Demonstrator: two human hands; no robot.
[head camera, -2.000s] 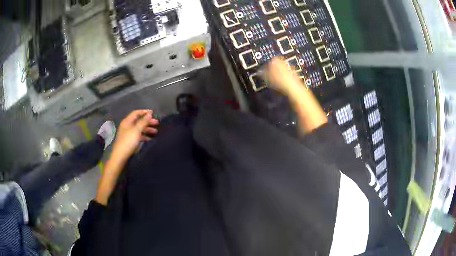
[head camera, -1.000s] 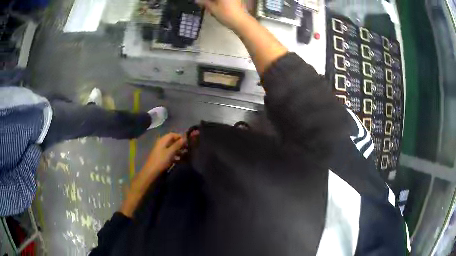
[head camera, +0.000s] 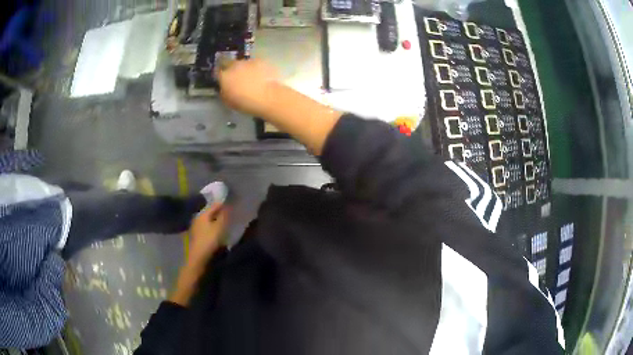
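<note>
My right hand (head camera: 244, 84) is at the front end of the dark left fixture (head camera: 223, 31) on the white machine, fingers bent down on it. A small pale patch of a part shows at the fingertips; whether the hand grips it is hidden. My left hand (head camera: 208, 225) hangs low in front of the machine, blurred, fingers bunched; what it may hold cannot be seen. A second fixture with a pale-grid part (head camera: 350, 7) is cut off by the top edge.
The white machine (head camera: 375, 76) has a red emergency stop (head camera: 404, 126) at its front right corner. A black tray (head camera: 479, 93) with pale square outlines lies to the right, with filled pockets (head camera: 539, 244) below it. Another person's leg (head camera: 132, 218) is at the left on the grey floor.
My right hand moved from the tray to the left fixture, and is now lower at its front end. The grid part seen there a second ago is now mostly covered. My left hand stayed low.
</note>
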